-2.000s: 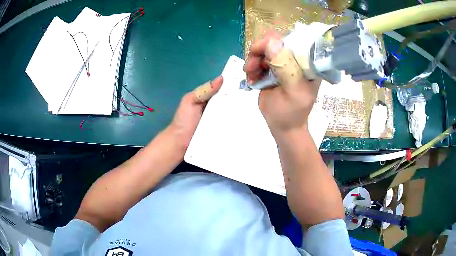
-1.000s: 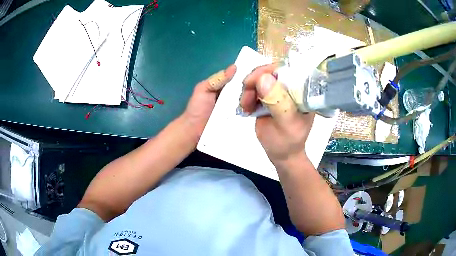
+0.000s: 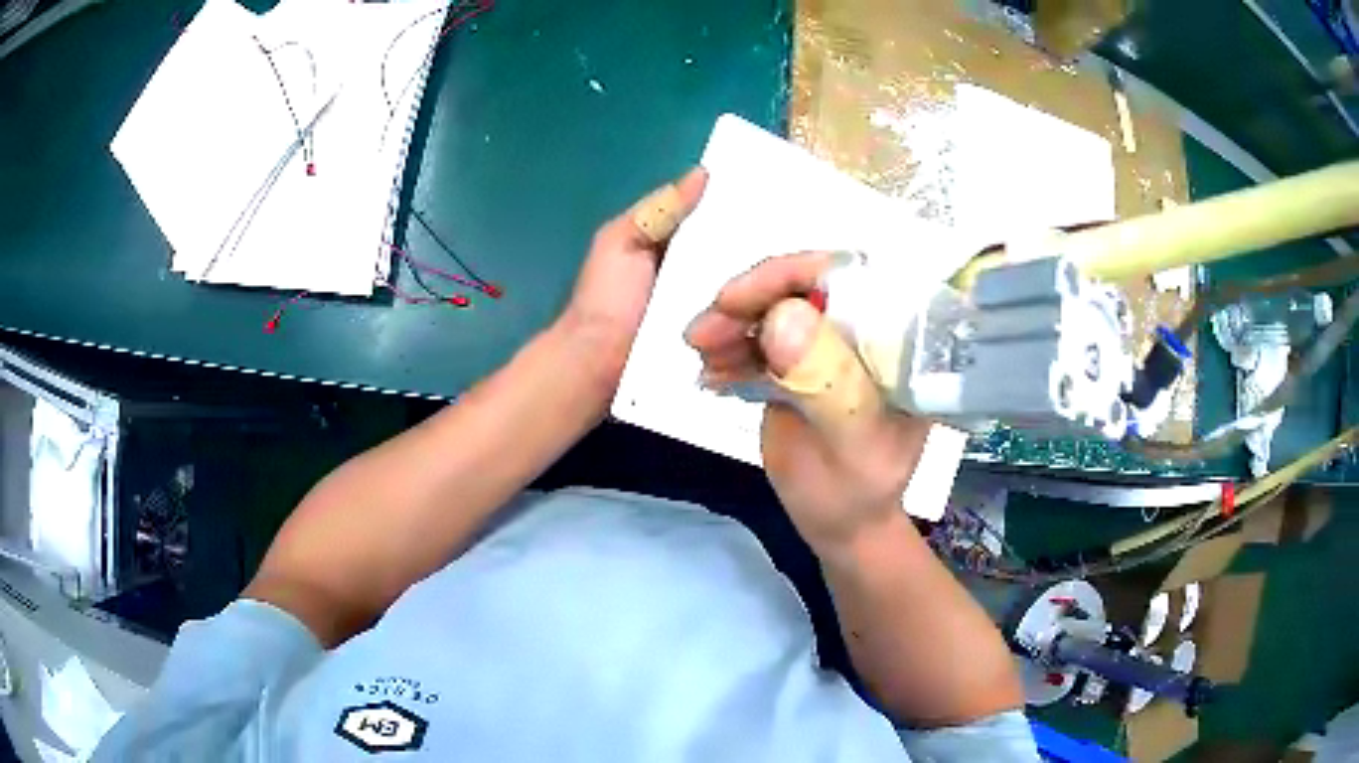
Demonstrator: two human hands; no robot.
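A white square housing (image 3: pixel 745 194) is held tilted over the front edge of the green bench. My left hand (image 3: pixel 634 254) grips its left edge, thumb on top with a tan wrap. My right hand (image 3: pixel 812 373) is shut around the glue dispensing gun (image 3: pixel 1006 343), a grey block with a clear and white front part. The gun's tip is over the housing, mostly hidden by my fingers. A pale yellow hose (image 3: pixel 1237 224) runs from the gun to the right. I cannot make out any bead on the housing.
Stacked white laminates (image 3: pixel 283 149) with thin wires and red ends lie at the left. Glue-smeared cardboard (image 3: pixel 850 90) with a white sheet (image 3: pixel 1028 157) lies at the back right. A clear bottle (image 3: pixel 1267 321) with white cloth is far right. Cables hang at the right.
My right hand and the gun have moved down in the picture, towards the housing's near edge. My left hand still holds the housing's left edge. The view has shifted slightly.
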